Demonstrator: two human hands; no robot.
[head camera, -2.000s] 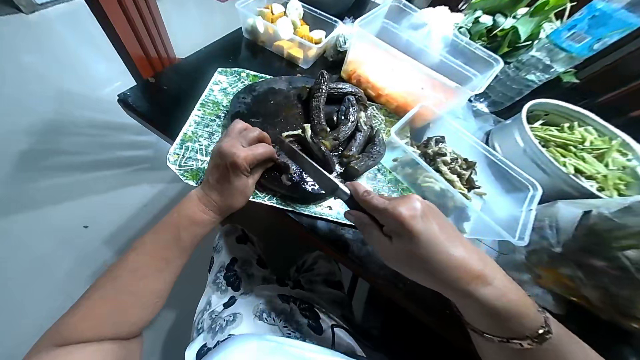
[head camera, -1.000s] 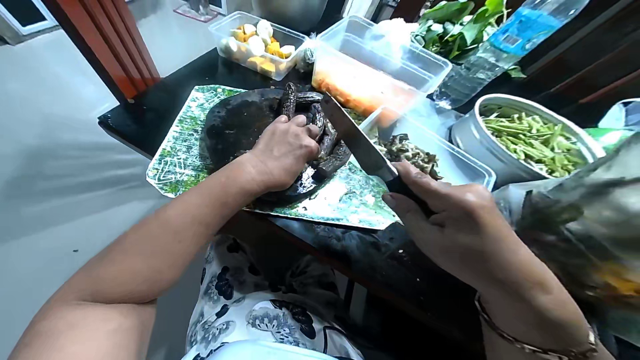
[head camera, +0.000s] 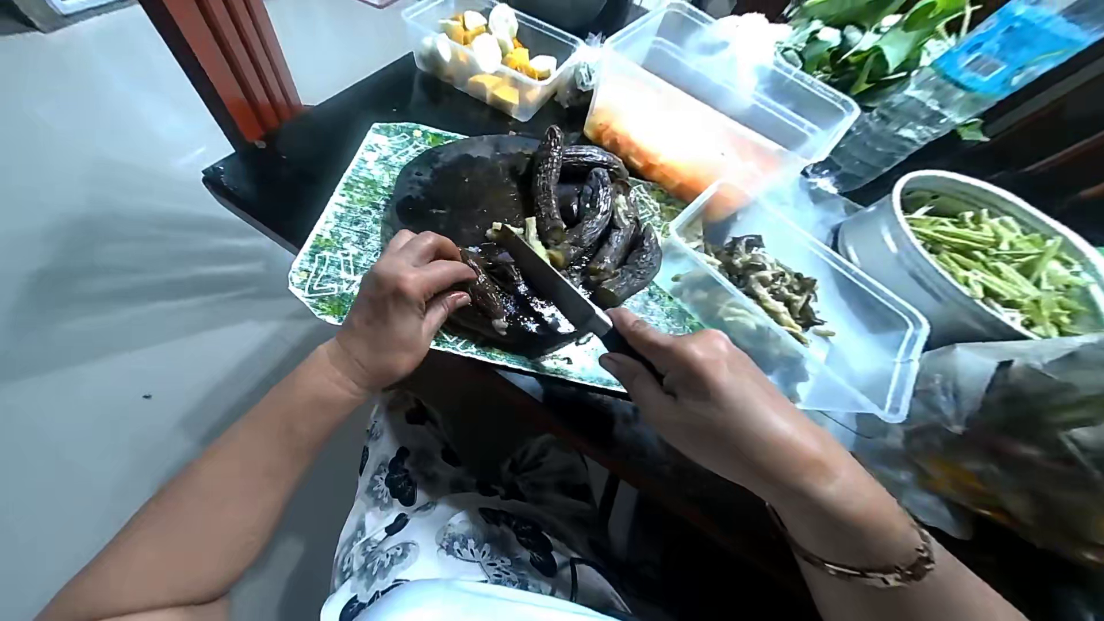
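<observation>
My left hand (head camera: 410, 302) has its fingers on a dark, charred-looking long vegetable (head camera: 485, 295), which lies at the near side of a round dark chopping board (head camera: 466, 185). My right hand (head camera: 690, 379) grips the black handle of a kitchen knife (head camera: 552, 280), its blade pointing up and left over the board. Pale green cut bits (head camera: 528, 237) sit beside the blade tip. Several more charred long vegetables (head camera: 595, 216) are heaped on the board's right half. Beneath the board is a green-and-white patterned mat (head camera: 345, 228).
A clear plastic box (head camera: 880, 354) with dark and pale strips stands right of the board. Behind are boxes with orange shreds (head camera: 664, 164) and with white and orange chunks (head camera: 517, 99). Further right are a metal pot (head camera: 880, 250) of green strips, a water bottle (head camera: 914, 112) and a plastic bag (head camera: 1018, 431).
One second ago my left hand was on the heaped vegetables; it has moved to the board's near left part. The knife has come down from over the heap to the board's near part.
</observation>
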